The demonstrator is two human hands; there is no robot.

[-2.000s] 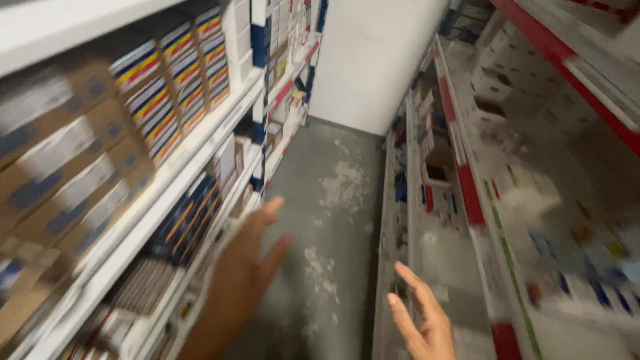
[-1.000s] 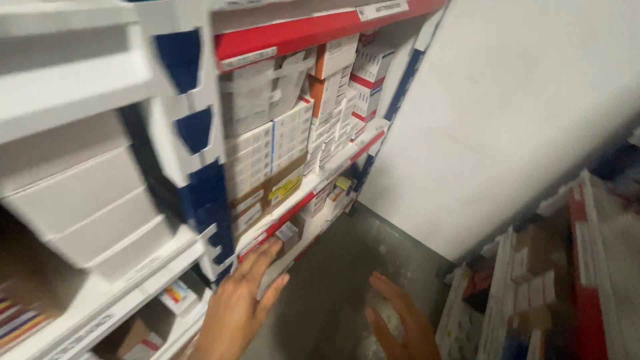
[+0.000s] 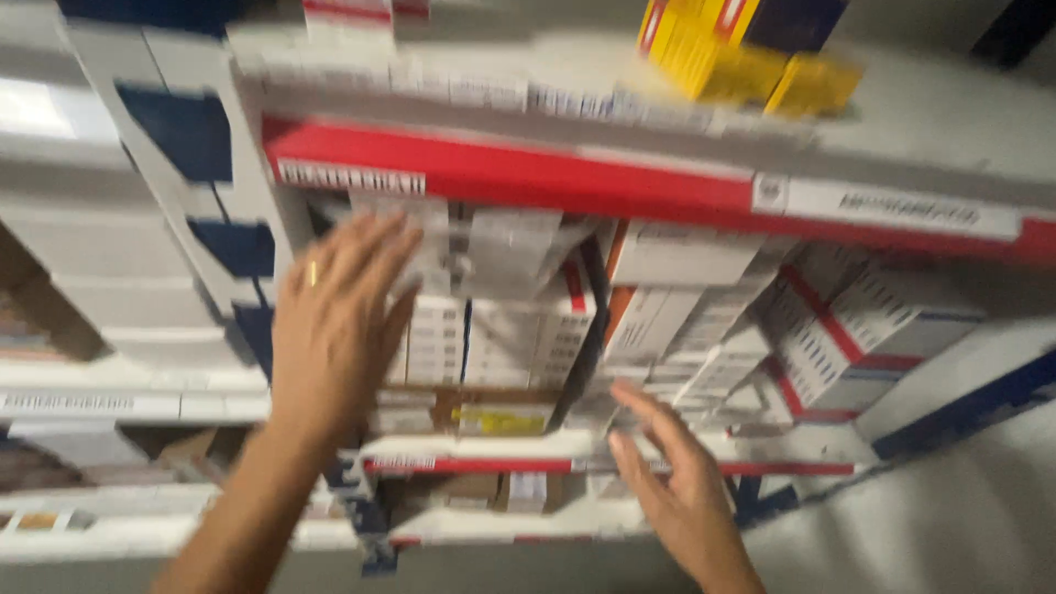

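Observation:
My left hand (image 3: pixel 342 322), with a ring on one finger, is raised at the left end of a shelf, its fingers over a clear plastic-wrapped pack (image 3: pixel 503 247). Whether it touches the pack cannot be told. Lower down and to the right, my right hand (image 3: pixel 672 487) has thumb and forefinger apart and holds nothing, in front of small white cartons (image 3: pixel 693 371). Between the hands are stacked white boxes (image 3: pixel 520 338) above a brown carton with a yellow label (image 3: pixel 499 419). The picture is blurred.
A red shelf edge (image 3: pixel 627 186) with labels runs above the boxes. Yellow boxes (image 3: pixel 718 70) stand on the shelf over it. A white and blue rack upright (image 3: pixel 239 247) is at the left. White boxes with red bands (image 3: pixel 825 355) sit at the right.
The view has moved in close to the shelf bay seen farther off one second ago. My left hand has risen to the wrapped packs, which were beyond it before.

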